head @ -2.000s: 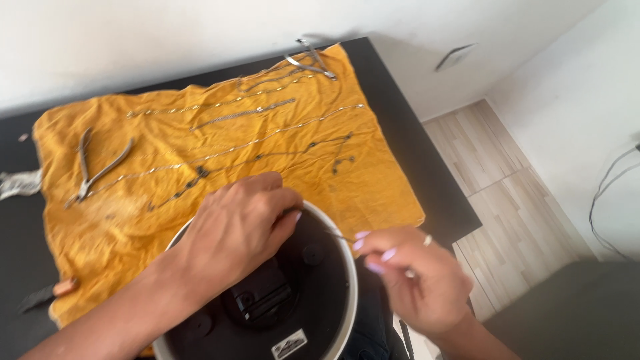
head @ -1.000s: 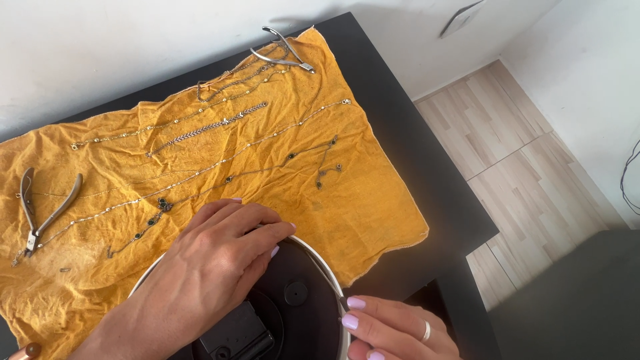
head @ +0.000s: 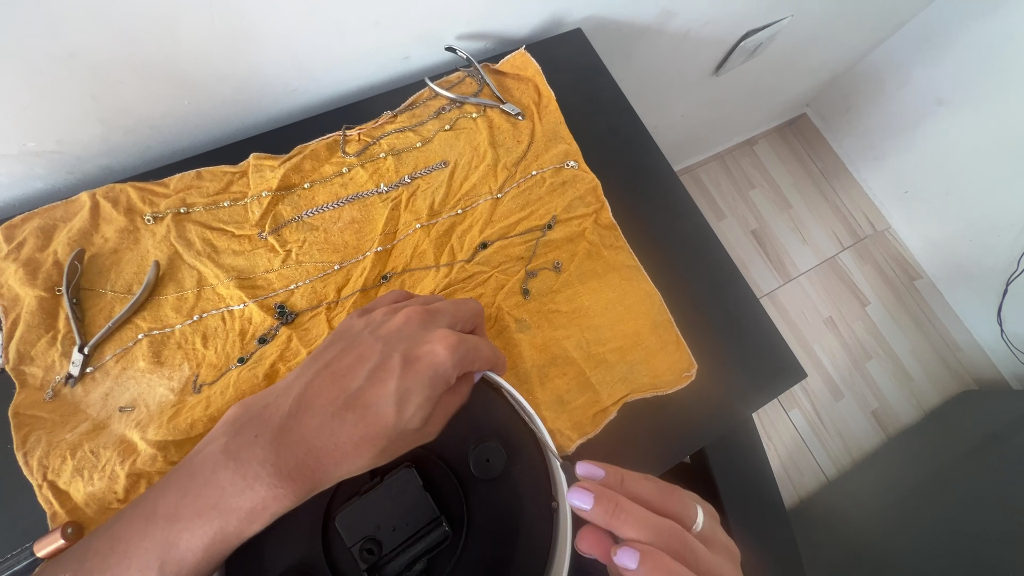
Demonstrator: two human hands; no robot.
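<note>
A round wall clock (head: 488,504) lies back up at the bottom, showing its black back, battery housing and white rim. My left hand (head: 384,376) grips the rim at its top, fingertips partly hidden. At the rim's right side, my right hand (head: 648,512), with a ring and lilac nails, pinches the dark end of a thin tool or strip lying along the rim; its kind is unclear. Beyond the hands, a yellow cloth (head: 448,304) carries a beaded chain (head: 368,254), a chain with dark stones (head: 432,266) and a braided-link bracelet (head: 360,196).
Metal nippers (head: 80,352) lie spread at the cloth's left, and another pair (head: 504,104) at its top right. A copper-coloured cap or handle end (head: 60,540) is at lower left. The black table (head: 664,216) meets a white wall; wooden floor (head: 800,208) shows at right.
My left hand stays at the clock's top rim. My right hand, farther from the rim two seconds ago, is now close against its right side. The view has shifted.
</note>
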